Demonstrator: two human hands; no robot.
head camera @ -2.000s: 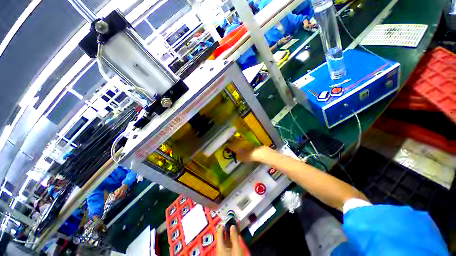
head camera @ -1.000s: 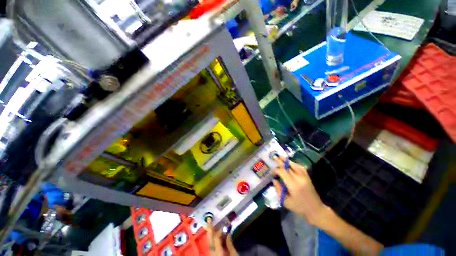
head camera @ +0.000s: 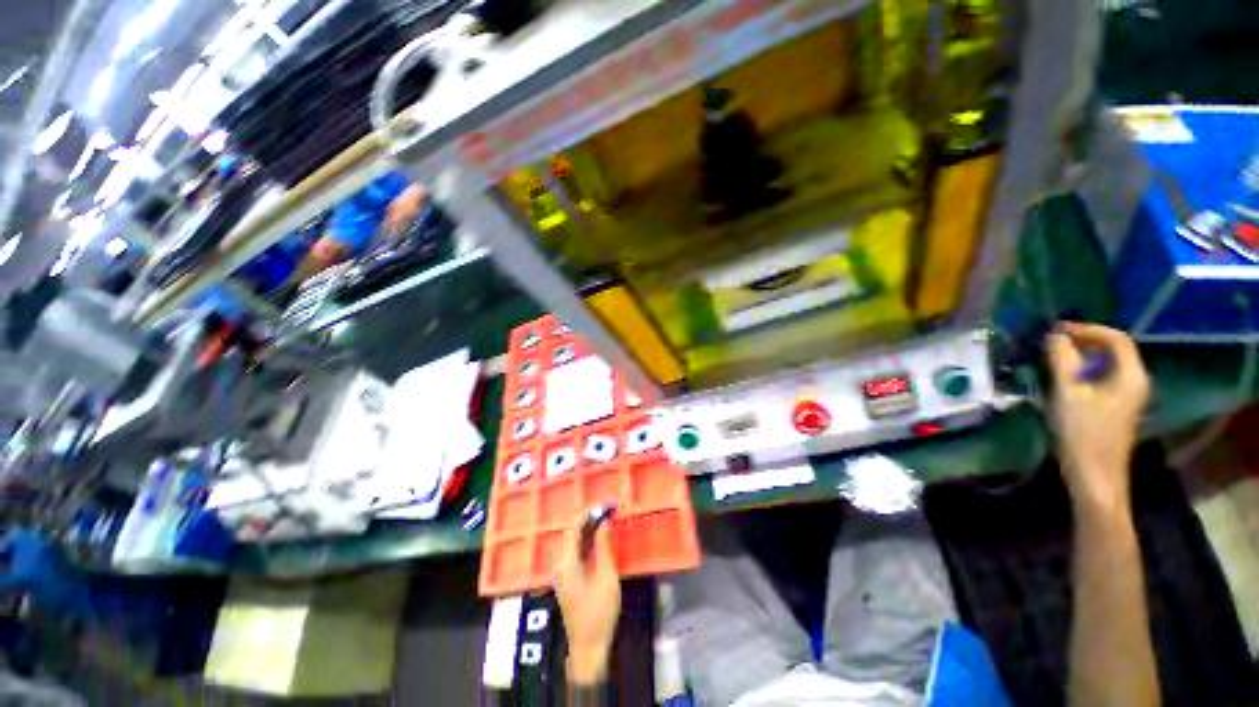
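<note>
My left hand (head camera: pixel 588 602) is over the lower part of the red-orange tray (head camera: pixel 519 580) and pinches a small square part (head camera: pixel 597 522), seen as a dark, blurred piece. The tray's upper and middle pockets hold parts with dark centres. My right hand (head camera: pixel 1098 408) is right of the press panel, fingers curled around the blue pen-like tool (head camera: pixel 1095 366), of which only a short bit shows. Behind the press's yellow window, the pale fixture (head camera: pixel 787 293) has a dark round shape on it, blurred.
The press's white front panel (head camera: pixel 759 414) has green buttons and a red stop. A crumpled white wad (head camera: pixel 881 485) lies at its edge. A blue box (head camera: pixel 1201 263) is at right. A black blister tray (head camera: pixel 628 649) is at lap level. White papers (head camera: pixel 414 428) lie at left.
The view has turned left and down. My right hand has moved off the right green button to beside the press. My left hand has moved from the left button to over the red-orange tray.
</note>
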